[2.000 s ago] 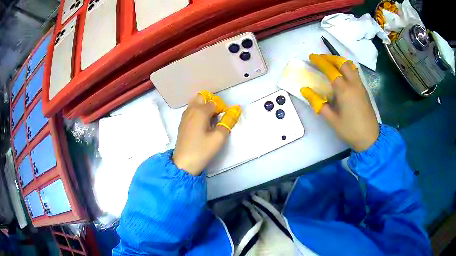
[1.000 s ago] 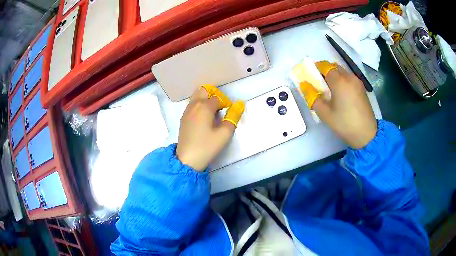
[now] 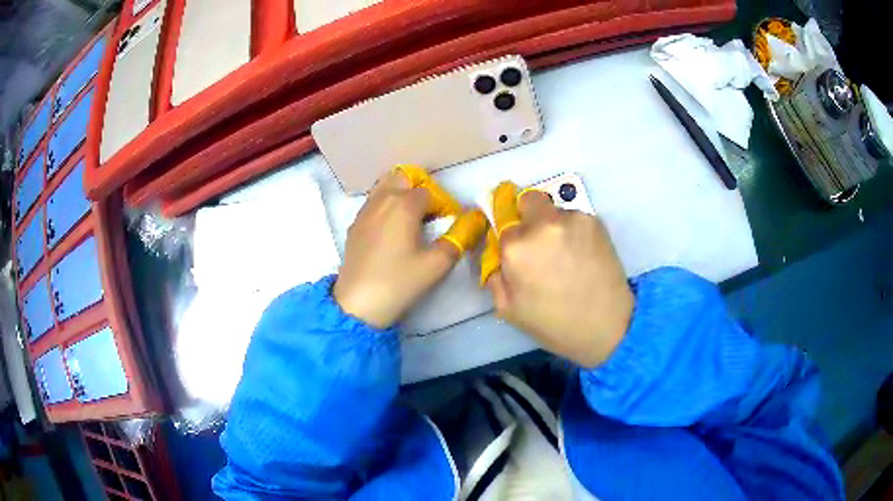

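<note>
A white phone back cover (image 3: 448,301) lies on the pale mat, largely hidden by both hands; part of its lens end shows beyond my right hand. My left hand (image 3: 394,245), with orange-yellow finger cots, holds the cover at its left part, thumb and forefinger spread on it. My right hand (image 3: 558,264) is over the cover's middle and right part, fingertips close to my left thumb. It pinches the cream wiping pad (image 3: 488,209), mostly hidden by the fingers. A pale gold phone back cover (image 3: 416,122) lies behind, three lenses at its right end.
Stacked red foam trays (image 3: 294,73) stand behind. A red tray (image 3: 113,323) with bluish pieces is at left. White wipes (image 3: 262,235) lie left of the covers. A black stick-like tool (image 3: 693,132), a crumpled wipe (image 3: 707,78) and a metal tin (image 3: 822,127) are at right.
My right hand has moved left with the pad from the mat's right side onto the white cover. My left hand stays on the cover. The view has shifted slightly.
</note>
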